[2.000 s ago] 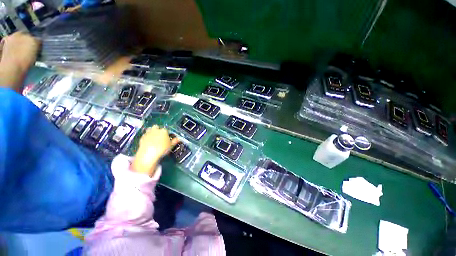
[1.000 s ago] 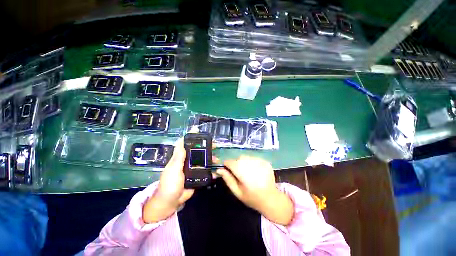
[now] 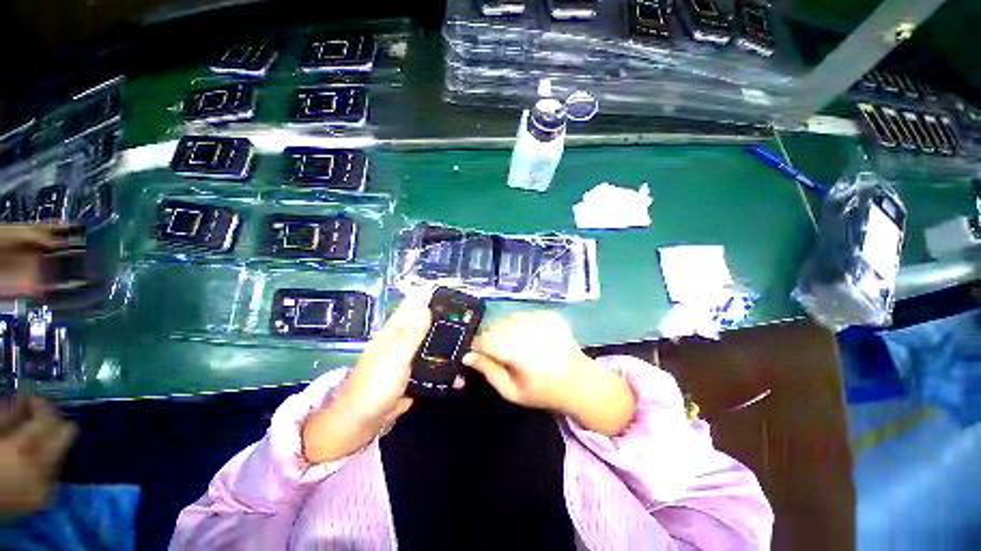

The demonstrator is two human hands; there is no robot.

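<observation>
A black phone unit (image 3: 444, 340) with a pale rectangular outline is held upright, slightly tilted, above the bench's front edge. My left hand (image 3: 373, 371) grips it from the left side, thumb along its edge. My right hand (image 3: 532, 357) is at its right edge with fingers bent together; a thin dark tool seems to be between them, but it is mostly hidden. A clear pack of dark pieces (image 3: 497, 263) lies just beyond the unit. The clear blister tray (image 3: 215, 307) at the left holds several black units and has one bare pocket at the near left.
A white bottle (image 3: 537, 147) with its cap open stands behind the pack. Crumpled wipe (image 3: 613, 206), flat wipe (image 3: 695, 273), blue pen (image 3: 788, 169) and wrapped pack (image 3: 861, 253) lie right. Stacked trays (image 3: 602, 70) are behind. A carton (image 3: 777, 431) is at lower right. Another person's hands (image 3: 32, 452) are at far left.
One second ago the unit was more upright; now it leans right, with my right fingers closer against it. Earlier my left hand was at the tray. Another person's hands have appeared at the far left.
</observation>
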